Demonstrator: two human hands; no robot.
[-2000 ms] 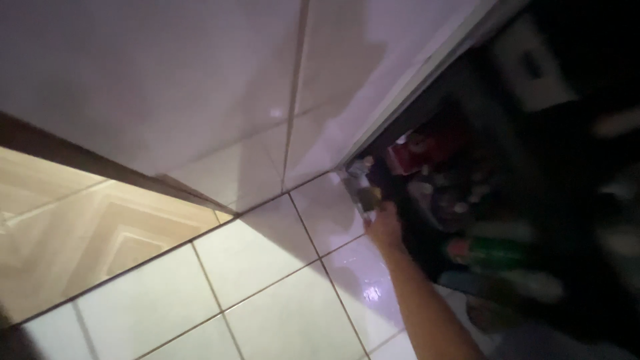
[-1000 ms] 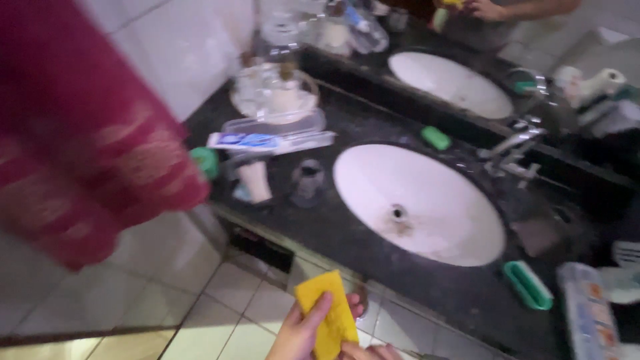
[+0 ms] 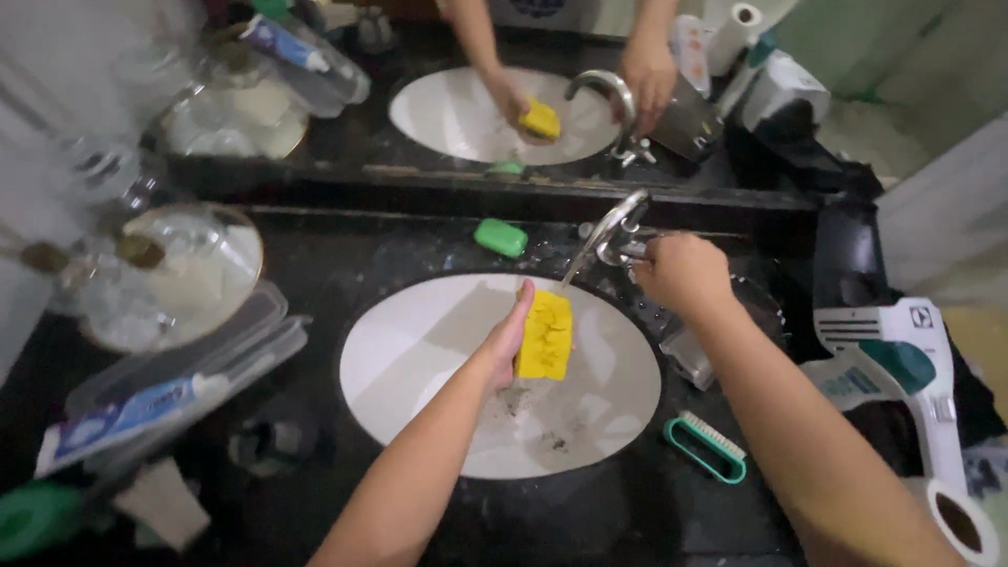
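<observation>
My left hand (image 3: 508, 339) grips a yellow sponge (image 3: 545, 335) with cracks in its face, held over the white oval sink (image 3: 402, 354). A stream of water runs from the chrome faucet (image 3: 618, 220) down to the sponge's top edge. My right hand (image 3: 683, 272) is closed around the faucet's handle, which it mostly hides. Dark bits of dirt (image 3: 516, 400) lie in the basin. Behind the sink rests a green bar of soap (image 3: 501, 238). The mirror above shows both hands, the sponge and the faucet in reflection.
Glass items stand on a gold-rimmed plate (image 3: 256, 260) at left, near a toothpaste tube (image 3: 126, 417) on a clear plastic case and a dark cup (image 3: 264, 447). To the right are a green scrub brush (image 3: 705, 447), a clear container (image 3: 693, 358), a white-and-teal appliance (image 3: 906, 354) and a paper roll (image 3: 957, 516).
The sponge, held near the counter's front edge a second ago, is now over the sink. My right hand has moved to the faucet handle, and water now runs.
</observation>
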